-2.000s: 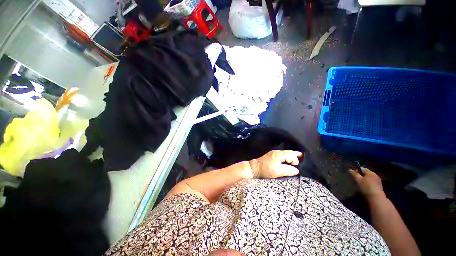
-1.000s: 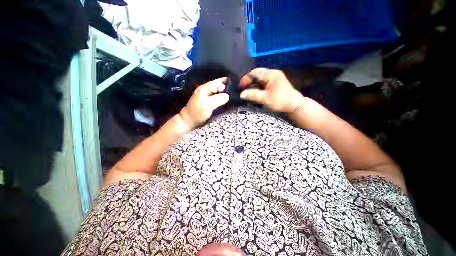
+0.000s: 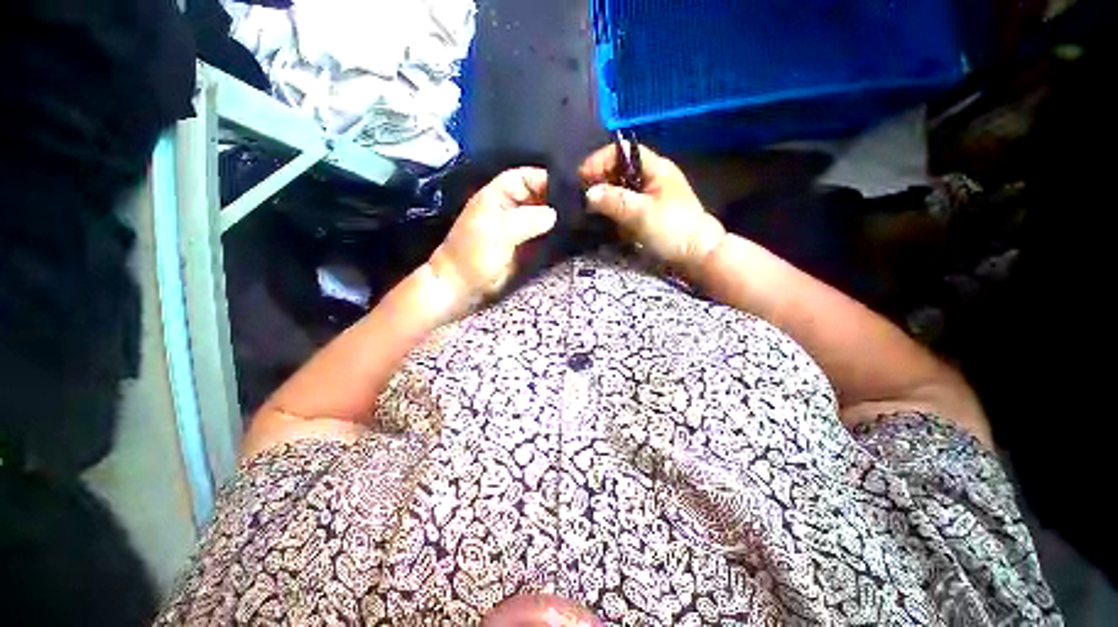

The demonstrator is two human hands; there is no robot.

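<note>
Black cloth, apparently a garment [image 3: 566, 211], lies over my lap and merges with the dark surroundings. My left hand [image 3: 497, 227] pinches it between thumb and fingers, left of centre. My right hand [image 3: 650, 208] is a short way to the right, its thumb and fingertips closed at the cloth. Small dark thread snips [image 3: 629, 159] sit in my right hand, their points upward towards the crate. The edge between the fingertips is too dark to make out, and no loose thread can be seen.
A blue plastic crate [image 3: 785, 104] is on the floor ahead. A white cloth pile [image 3: 368, 74] lies ahead left. A pale table with a light frame [image 3: 221, 282] stands at left, bearing a black garment pile [image 3: 74, 221]. Shiny black material [image 3: 411, 202] is below the table corner.
Since two seconds ago the view has tipped down and my right hand has come in beside my left. Over the last second the snips have turned upright in my right hand.
</note>
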